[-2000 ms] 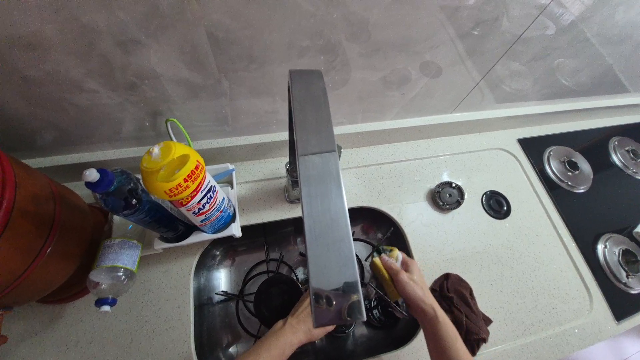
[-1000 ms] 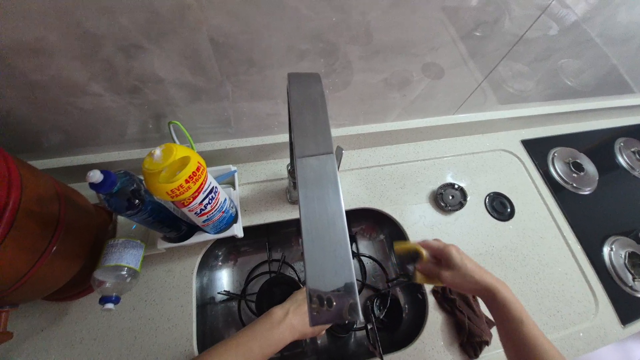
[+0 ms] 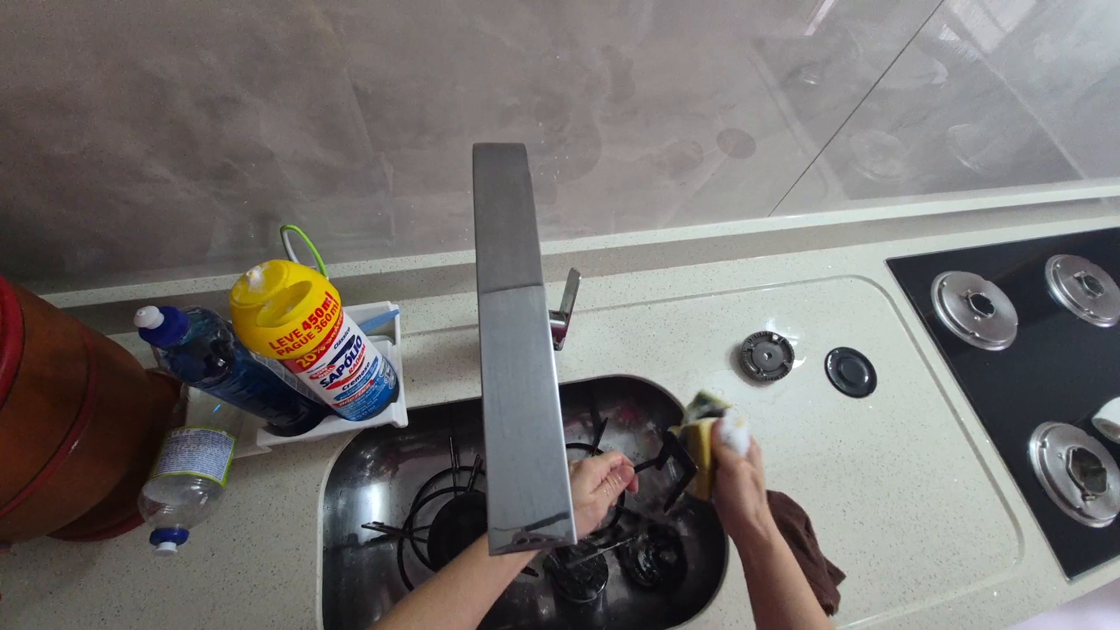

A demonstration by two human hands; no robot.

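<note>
My left hand (image 3: 602, 490) grips a black metal pan support (image 3: 669, 464) from a gas hob, holding it up over the sink, partly behind the faucet. At the sink's right edge, my right hand (image 3: 737, 472) holds a yellow and green sponge (image 3: 698, 455) with white foam on it, against the pan support's end. More black pan supports (image 3: 409, 547) and dark round burner parts (image 3: 652, 557) lie in the stainless steel sink (image 3: 350, 490). On the counter to the right are a burner head (image 3: 766, 356) and a black burner cap (image 3: 850, 372).
The square steel faucet (image 3: 522, 376) stretches over the sink. A white caddy (image 3: 398, 350) holds a yellow-capped cleaner bottle (image 3: 319, 341) and a blue detergent bottle (image 3: 227, 367). Left are a clear bottle (image 3: 188, 477) and a clay vessel (image 3: 70, 420). Right are a brown cloth (image 3: 801, 551) and a black glass hob (image 3: 1006, 394).
The pan support in my left hand has been raised and now shows above the sink. My right hand moved right with the sponge, then came back a little toward the sink.
</note>
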